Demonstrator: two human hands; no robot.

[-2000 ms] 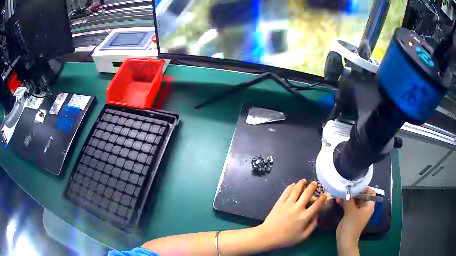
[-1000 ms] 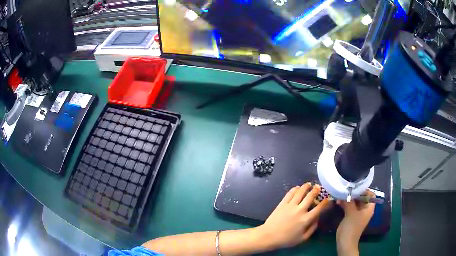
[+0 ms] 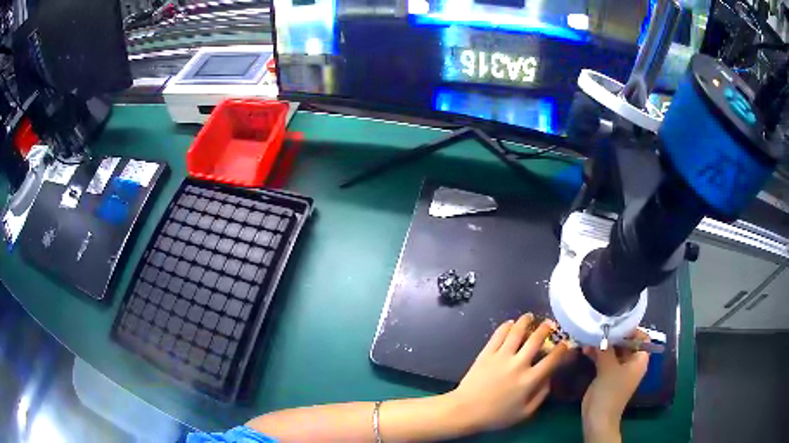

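My left hand (image 3: 506, 376) is bare and rests on the dark base plate (image 3: 502, 251), its fingertips on a small group of tiny components (image 3: 556, 336) at the left of the ring light (image 3: 597, 303). My right hand (image 3: 612, 381) is right of it, fingers pinched around a thin light metal tool (image 3: 644, 345) just under the ring light's front. The tool's working tip is hidden. The video microscope (image 3: 644, 242) stands over both hands. The monitor (image 3: 484, 65) shows a magnified dark part with a printed code, upside down.
A pile of dark shiny components (image 3: 456, 286) and a silvery strip (image 3: 463, 202) lie on the plate. A black pocketed tray (image 3: 216, 277), red bin (image 3: 238, 143) and white instrument (image 3: 221, 82) stand left. Black monitor legs (image 3: 415, 156) are behind. A second dark plate (image 3: 82, 229) is far left.
The magnified image has changed from blurred, tilted parts to a dark part with a readable code. The fingers have shifted slightly at the small components. The tool stays in my right hand.
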